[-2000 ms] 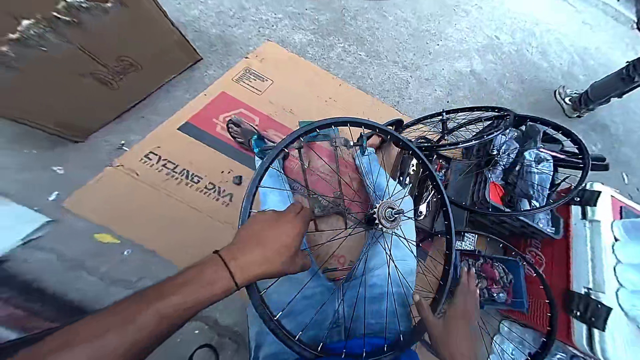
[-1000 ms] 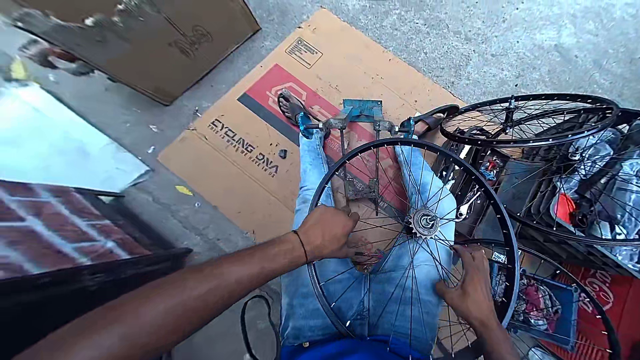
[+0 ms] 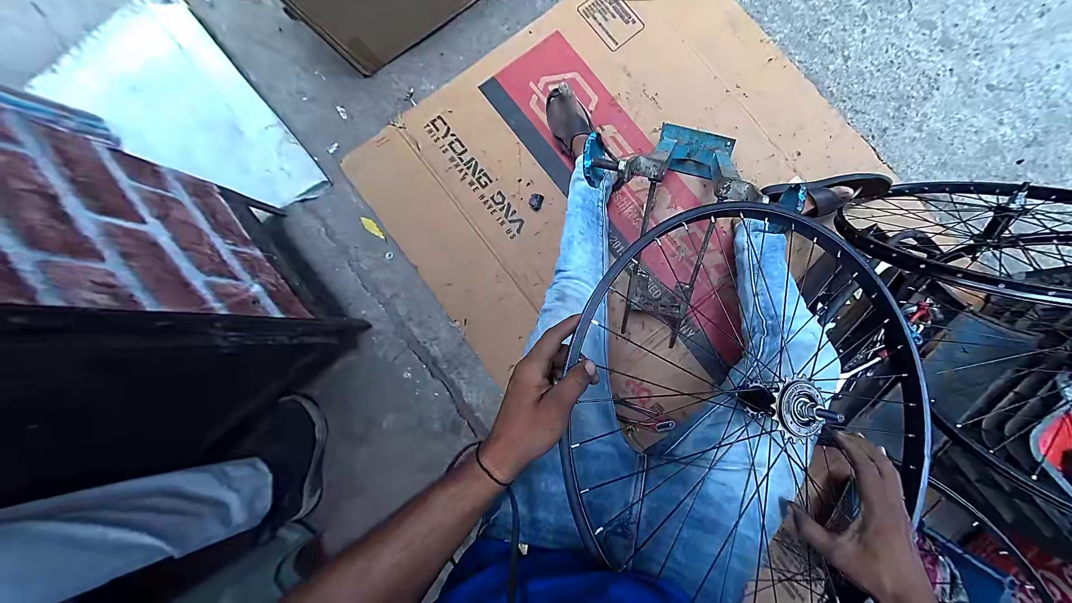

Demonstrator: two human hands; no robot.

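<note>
A bicycle wheel with a black rim [image 3: 896, 310] and wire spokes stands tilted over my lap. My left hand [image 3: 544, 394] grips the rim at its left side, thumb on the near face. The hub with its sprocket [image 3: 800, 408] and protruding axle faces up, right of the wheel's middle. Just below the axle is my right hand [image 3: 867, 511], its fingers bent and apart by the spokes; whether it touches them I cannot tell. Beyond the wheel, a metal wheel-truing stand with a blue plate [image 3: 697, 151] lies between my feet on printed cardboard [image 3: 469, 251].
More bicycle wheels [image 3: 963, 193] lie at the right over dark packed items. A small pair of pliers or similar tool [image 3: 662, 425] shows through the spokes. At the left are a brick-patterned panel [image 3: 126, 226], a white board [image 3: 193, 100] and another person's shoe [image 3: 306, 456].
The view has swung left, bringing another person's leg into sight. My left hand stays on the rim. My right hand has moved from the rim's lower right to near the axle since the earliest frame.
</note>
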